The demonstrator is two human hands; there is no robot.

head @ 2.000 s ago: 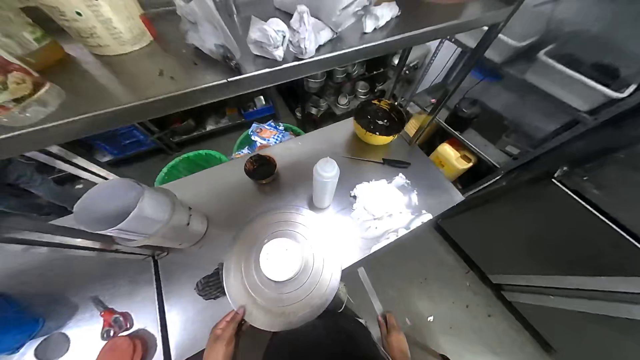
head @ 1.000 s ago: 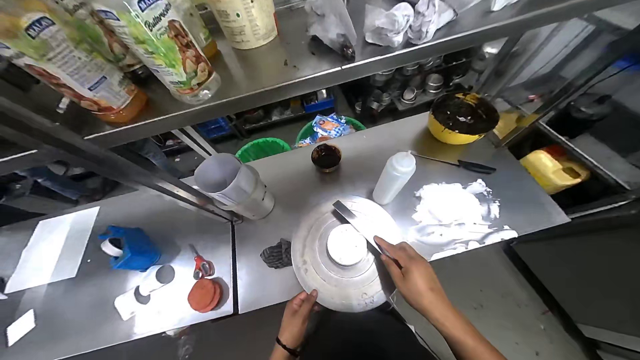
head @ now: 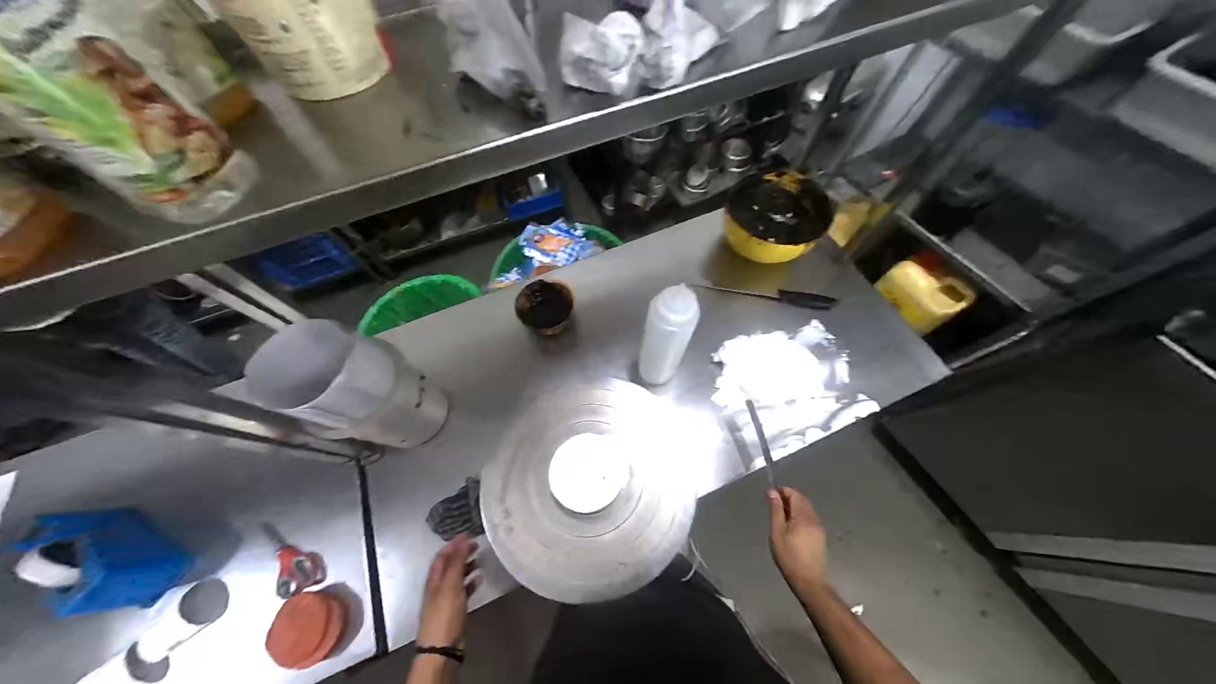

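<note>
My right hand (head: 798, 537) grips a metal spatula (head: 760, 439), its blade tip at the near edge of a mound of white cream (head: 774, 370) spread on the steel counter. A round metal turntable (head: 584, 560) holds a small round white cake (head: 589, 473) at its middle. By the turntable's left edge is my left hand (head: 449, 584), fingers slightly apart and holding nothing, just below a crumpled dark cloth (head: 456, 511). Beyond the turntable stand a white squeeze bottle (head: 669, 334) and a small cup of dark sauce (head: 544, 307).
A yellow bowl of dark sauce (head: 774, 218) and a black-handled knife (head: 807, 299) lie toward the back right. At left stand a tall grey container (head: 361, 389), red scissors (head: 299, 568), reddish discs (head: 304, 630) and a blue bag (head: 119, 560). A steel shelf (head: 456, 157) crosses overhead.
A second ago the spatula was over the turntable beside the cake; my right hand has since carried it right to the cream. My left hand has come off the turntable's rim.
</note>
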